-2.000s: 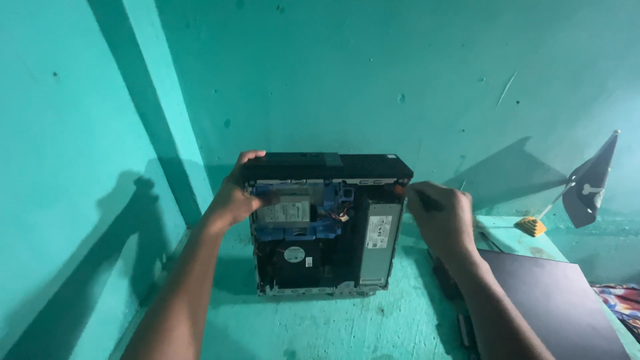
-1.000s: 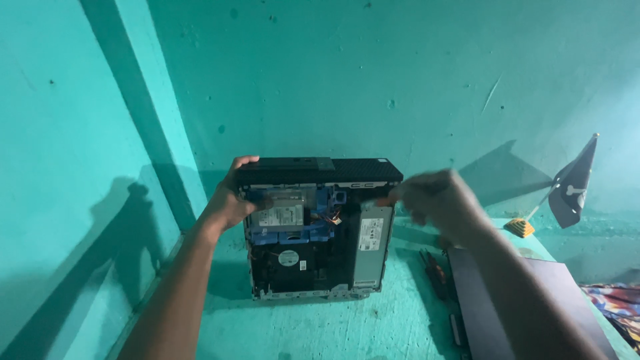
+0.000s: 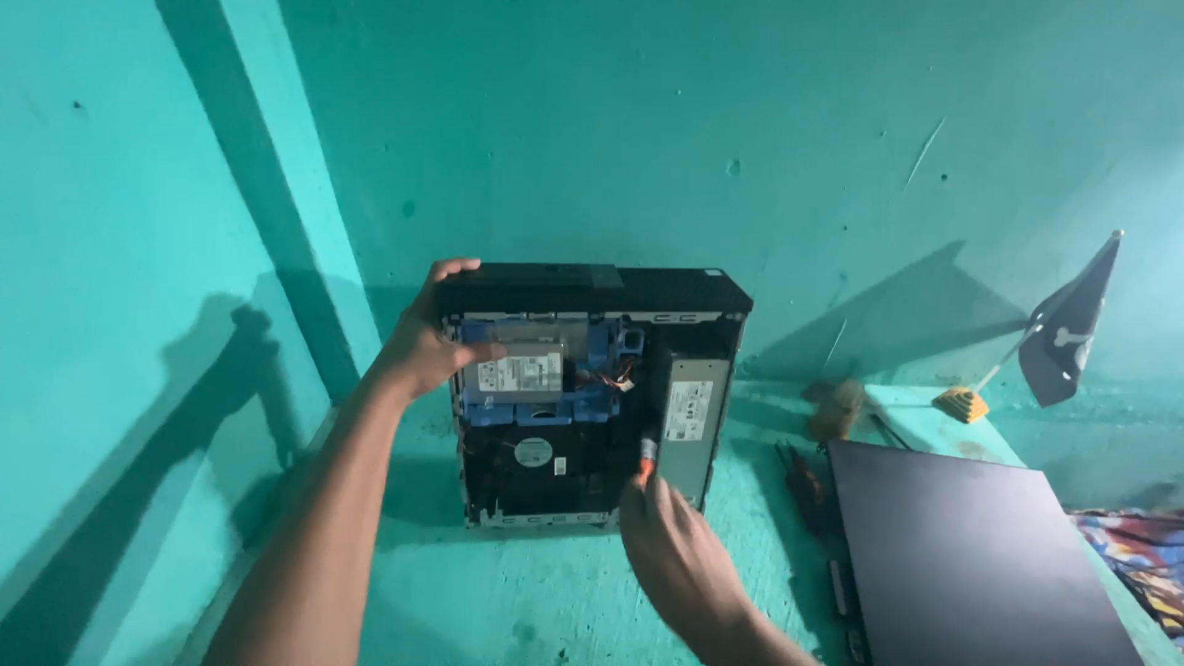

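A desktop computer case [image 3: 592,290] stands upright before me, its inside exposed. Within it a hard drive [image 3: 520,372] sits in a blue plastic bracket [image 3: 592,347], above a black optical drive [image 3: 518,481]. The metal power supply [image 3: 692,425] runs down the right side. My left hand [image 3: 427,342] grips the case's upper left edge, thumb over the hard drive. In my right hand [image 3: 671,546] is a small brush [image 3: 647,465] with an orange handle; its head is inside the case, beside the power supply's lower part. Several thin wires [image 3: 612,379] lie near the bracket.
A dark flat panel [image 3: 980,546] lies at the right, with tools [image 3: 805,481] beside its left edge. Behind it a small black flag [image 3: 1064,338] stands in a yellow base [image 3: 962,404]. Patterned cloth [image 3: 1133,555] is at the far right. Turquoise walls [image 3: 601,129] rise behind and at the left.
My right hand has moved from the case's upper right corner down to the lower part of the power supply. My left hand still holds the upper left edge.
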